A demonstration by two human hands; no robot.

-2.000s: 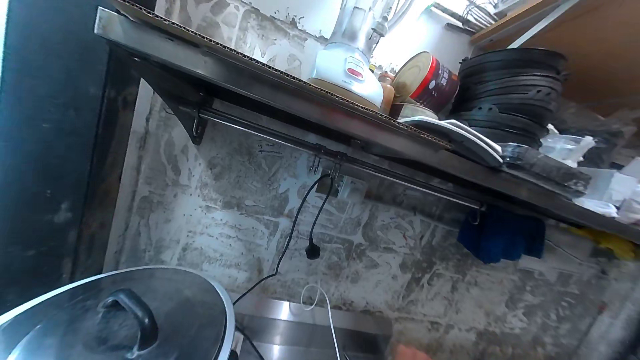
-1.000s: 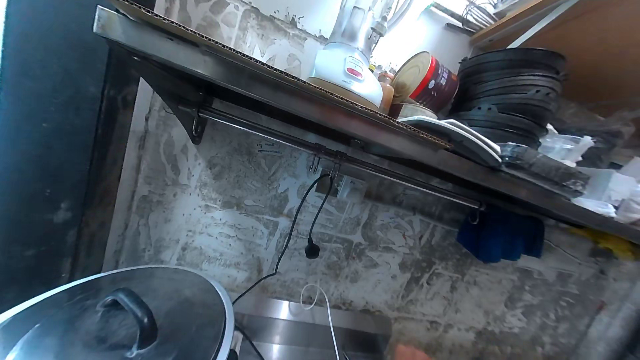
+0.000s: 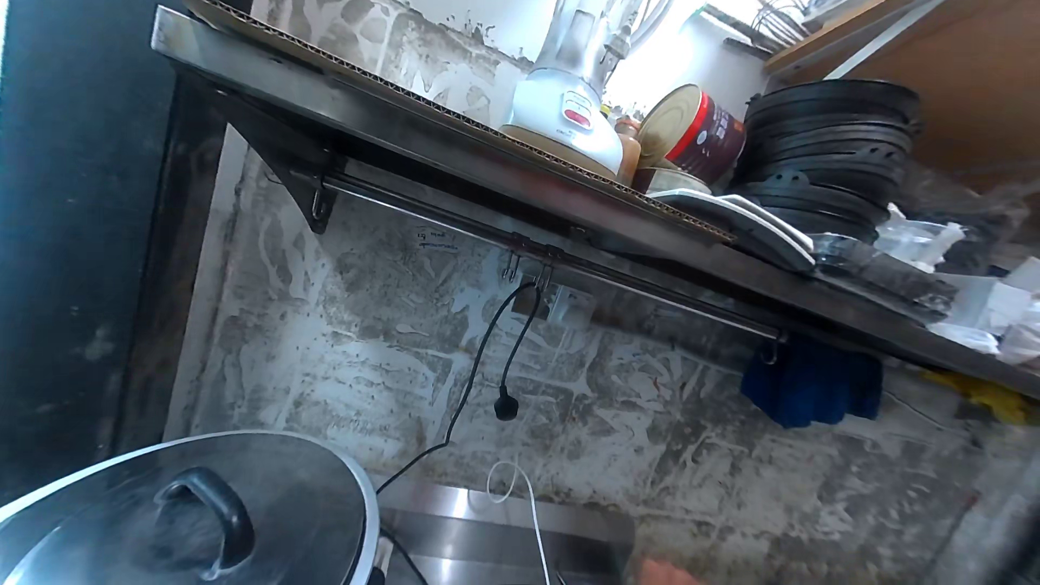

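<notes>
At the bottom edge, right of centre, a small blurred reddish patch [image 3: 666, 571] shows, perhaps part of my right hand; its fingers and anything in them are hidden. My left hand is out of view. The patch lies just right of a stainless steel surface [image 3: 504, 532], over which a thin white cable [image 3: 534, 512] runs. At lower left is a large pan with a glass lid [image 3: 309, 496], metal rim and black handle [image 3: 223, 512]. A black cord [image 3: 469, 382] hangs from a hook on the rail, its plug [image 3: 505, 405] dangling in front of the wall.
A steel shelf [image 3: 390, 106] slants across the view, bearing a blender [image 3: 569, 114], a large tin [image 3: 703, 134], stacked black pans [image 3: 829, 154] and plastic containers [image 3: 918, 236]. Beneath it runs a metal rail [image 3: 455, 221]. A blue cloth [image 3: 812, 382] hangs below the shelf at right.
</notes>
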